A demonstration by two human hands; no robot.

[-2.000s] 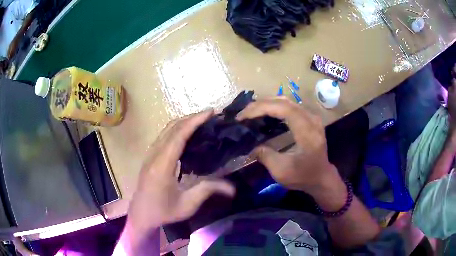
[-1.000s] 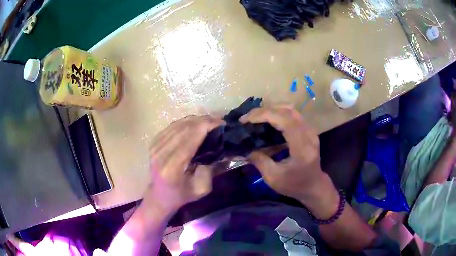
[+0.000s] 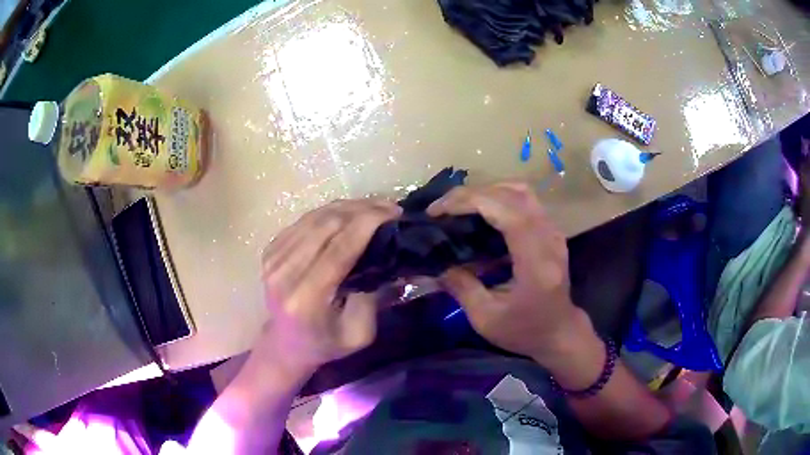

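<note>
A black moulded piece (image 3: 426, 242) with ragged points is held over the table's near edge. My left hand (image 3: 324, 271) grips its left end, fingers on top. My right hand (image 3: 524, 267) grips its right end between fingers and thumb. Both hands hide parts of the piece. A white glue bottle (image 3: 619, 165) with a blue tip lies to the right of my right hand. Several small blue tips (image 3: 554, 160) lie to its left. A small printed purple and white packet (image 3: 621, 113) lies just behind the bottle.
A pile of black pieces (image 3: 520, 27) lies at the far side of the tan table (image 3: 426, 107). A yellow drink bottle (image 3: 133, 133) and a black phone-like rectangle (image 3: 153, 271) are at left. The green conveyor (image 3: 115, 40) is beyond. A blue stool (image 3: 677, 284) and a seated person (image 3: 771, 355) are at right.
My left hand has closed onto the piece from a spread pose, and its thumb has drawn in. My right hand keeps its grip. The view has shifted, so the table items appear displaced.
</note>
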